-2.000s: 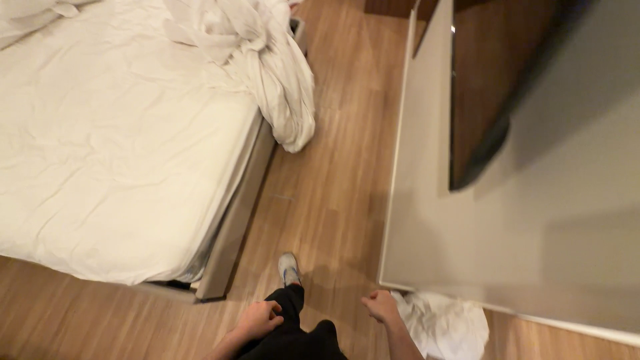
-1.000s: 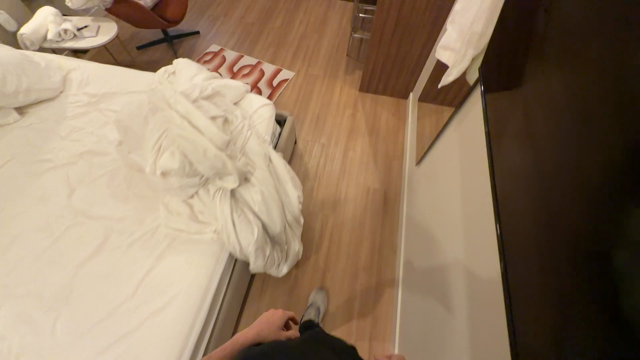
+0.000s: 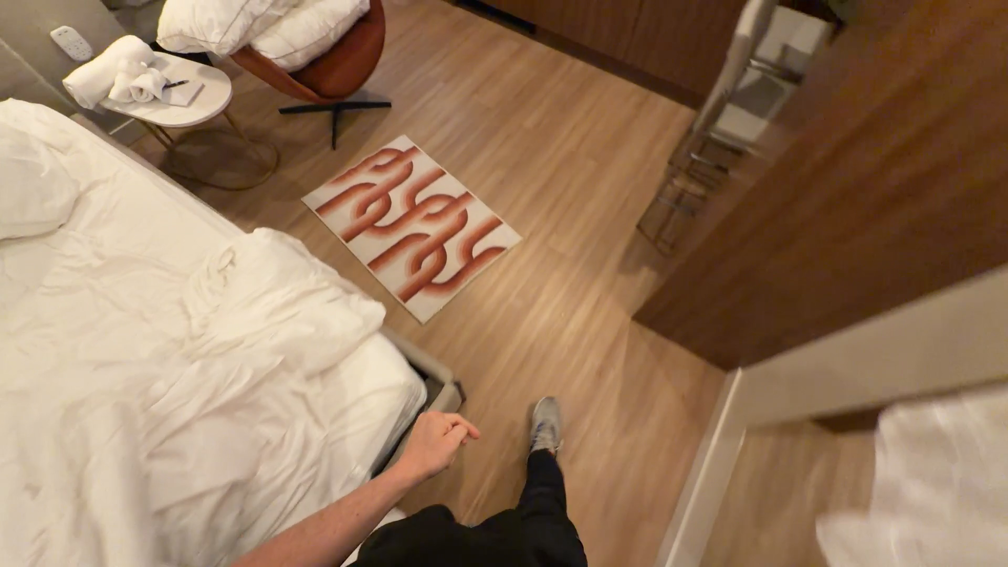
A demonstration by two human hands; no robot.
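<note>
My left hand (image 3: 441,442) hangs beside the corner of the bed, its fingers loosely curled and nothing seen in them. Close by is the bed frame corner (image 3: 446,390). A rumpled white duvet (image 3: 276,307) lies over the mattress, with a white pillow (image 3: 31,181) at the far left. Below my hand, my leg in black trousers and a grey shoe (image 3: 546,425) are on the wood floor. My right hand is out of view.
A patterned rug (image 3: 413,228) lies ahead on the floor. Beyond it stand a brown swivel chair (image 3: 339,67) holding white pillows and an oval side table (image 3: 213,90) with rolled towels. Stools (image 3: 740,110) stand behind a wood panel (image 3: 850,197); white cloth (image 3: 945,480) is at lower right.
The view has moved forward along the bed, bringing the rug and chair nearer. My right hand, seen two seconds ago, has left the view.
</note>
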